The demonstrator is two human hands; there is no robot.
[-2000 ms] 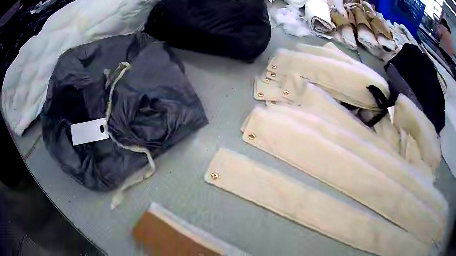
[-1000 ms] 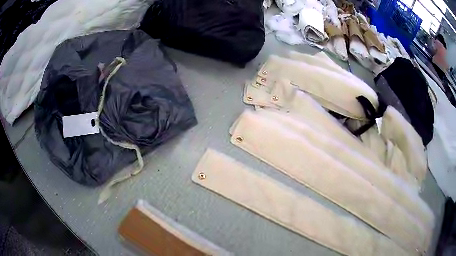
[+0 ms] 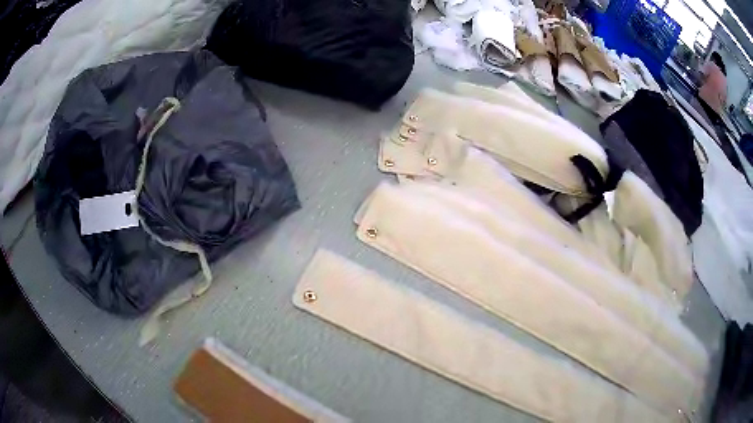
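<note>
No hand shows in the head view. A cream strip [image 3: 438,343] lies flat nearest the front, with a brass-coloured snap [image 3: 310,296] at its left end. More cream strips [image 3: 495,273] lie fanned behind it, fuzzy along their edges, with small snaps at their left ends. Behind them a curled cream bundle [image 3: 528,144] is held by a black tie [image 3: 591,183]. A brown-and-white strip [image 3: 235,388] lies at the near edge, cut off by the bottom of the picture.
A grey bag [image 3: 239,132] with a white tag [image 3: 108,213] and a cream cord [image 3: 147,165] lies left. A black bundle [image 3: 322,49] is behind. White and tan rolls [image 3: 570,62], a blue crate [image 3: 640,33] and a person [image 3: 712,83] are far right. Dark fabric [image 3: 735,372] is at the right edge.
The camera view has shifted, so the table's things sit further left in the picture. The dark fabric has come into view at the right edge. Nothing on the table has visibly moved.
</note>
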